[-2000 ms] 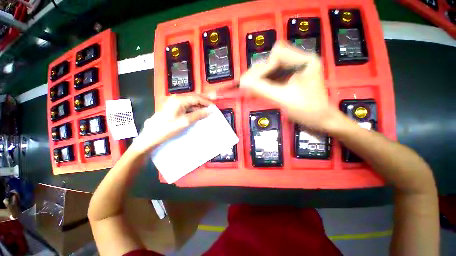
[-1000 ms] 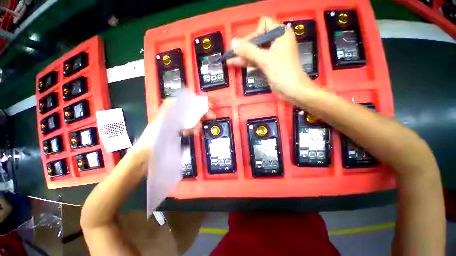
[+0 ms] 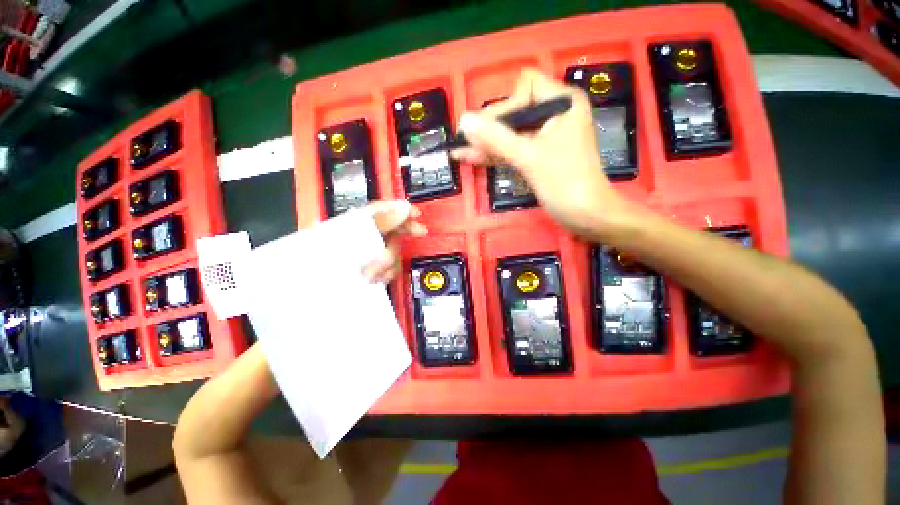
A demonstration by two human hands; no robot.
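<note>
The red foam tray (image 3: 493, 395) in front of me holds black phone units, each with a gold disc and a silvery lower area. My right hand (image 3: 548, 153) holds black tweezers (image 3: 533, 113) whose tip is over the phone unit (image 3: 426, 163), second from the left in the back row. A small label at the tip is too small to tell. My left hand (image 3: 395, 237) holds a white label sheet (image 3: 331, 325) by its upper corner. The sheet hangs over the tray's left front part and hides what lies beneath it. It looks blank from here.
A smaller-looking red tray (image 3: 94, 163) of phone units stands at the left. A white spare sheet (image 3: 223, 276) with dark marks lies at its right edge. Part of another red tray (image 3: 849, 30) shows at the top right. A pale metal strip (image 3: 819, 74) runs behind the trays. Boxes are below left.
The label sheet has turned from nearly edge-on to broad and flat to the camera. The tweezers' tip remains over the second back-row unit. The trays appear lower in the view.
</note>
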